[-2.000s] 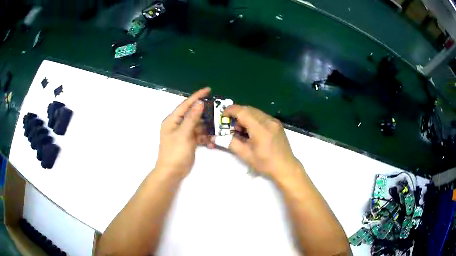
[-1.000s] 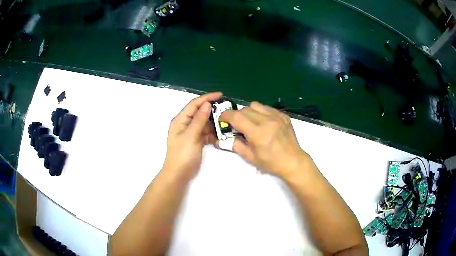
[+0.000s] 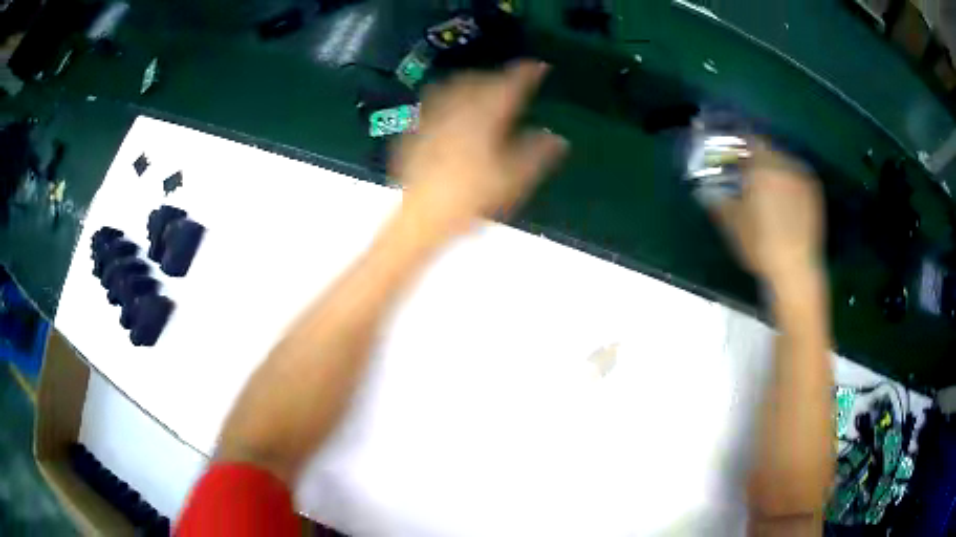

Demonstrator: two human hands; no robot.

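My right hand point(image 3: 774, 205) is over the dark green belt, blurred. Its fingers are at a small unit point(image 3: 719, 157) with white and yellowish parts and a dark case, also blurred. My left hand point(image 3: 472, 147) is over the belt's near edge, blurred, fingers spread, with nothing visible in it. Black housings point(image 3: 128, 283) stand in a row at the left of the white table, with a pair of housings point(image 3: 176, 241) beside them.
A heap of wired boards point(image 3: 881, 451) lies at the right, partly behind my right forearm. A green board point(image 3: 393, 120) lies on the belt point(image 3: 608, 168) beside my left hand. An open cardboard box point(image 3: 63, 420) is at lower left. A small pale patch point(image 3: 604, 360) shows on the white table.
My hands have moved apart from the table's middle. The right went out over the belt to the right with the unit; the left let go and moved up over the belt's edge.
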